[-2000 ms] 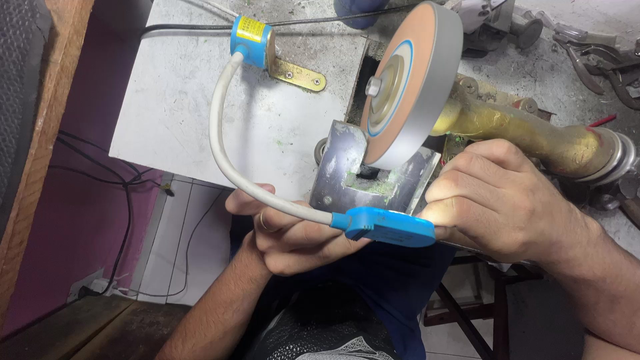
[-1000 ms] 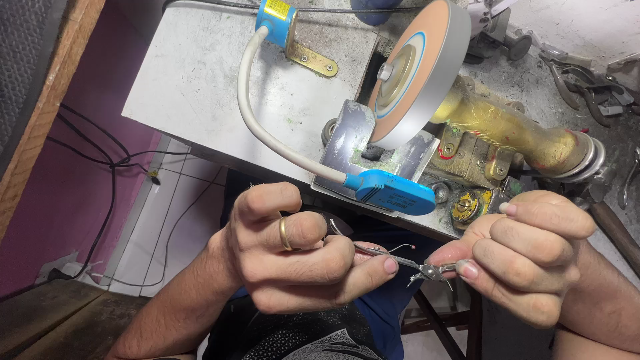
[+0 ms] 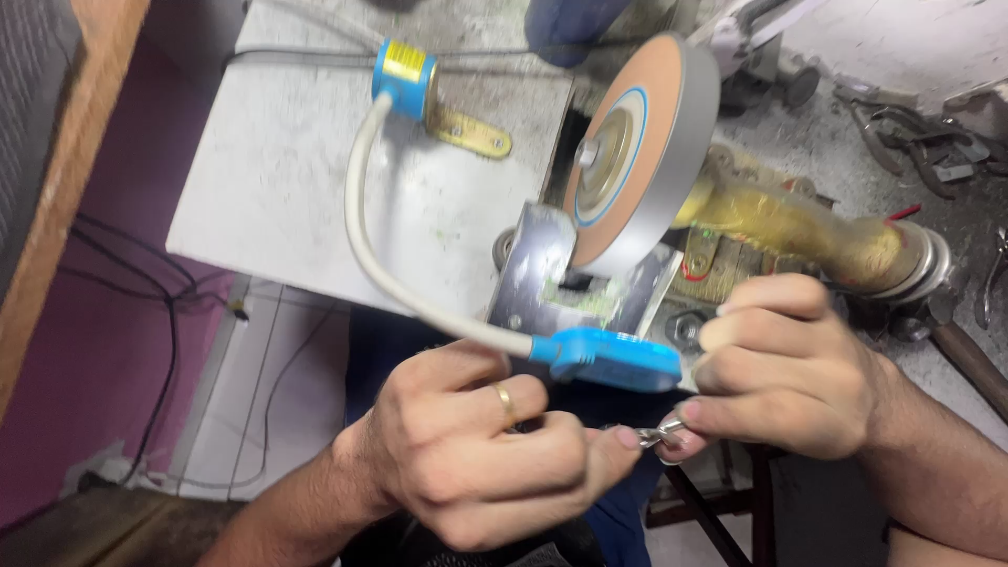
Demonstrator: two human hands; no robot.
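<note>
My left hand [image 3: 488, 449], with a ring on one finger, pinches one end of a small shiny metal piece [image 3: 650, 436]. The fingertips of my right hand [image 3: 776, 374] grip its other end. What exactly the piece is cannot be told. Just above it hangs the blue head of a flexible-neck lamp [image 3: 618, 361]. Beyond the lamp stands a bench grinder's wheel [image 3: 642, 150], with an orange side face and a grey rim, over a metal work rest [image 3: 535, 272] dusted with green residue. My palms and the middle of the piece are partly hidden.
A yellowish cylindrical housing [image 3: 819, 236] extends right from the wheel. Pliers [image 3: 906, 142] lie at the upper right, and a wooden-handled tool [image 3: 972, 366] at the right. The lamp's blue base [image 3: 404, 77] sits by a white board [image 3: 291, 165]. Black cables [image 3: 169, 346] hang at the left.
Two seconds ago both hands were up at the work rest below the wheel; one second ago they were lower, holding thin metal pieces between them. Now the hands are nearer the lamp head, fingertips closer together.
</note>
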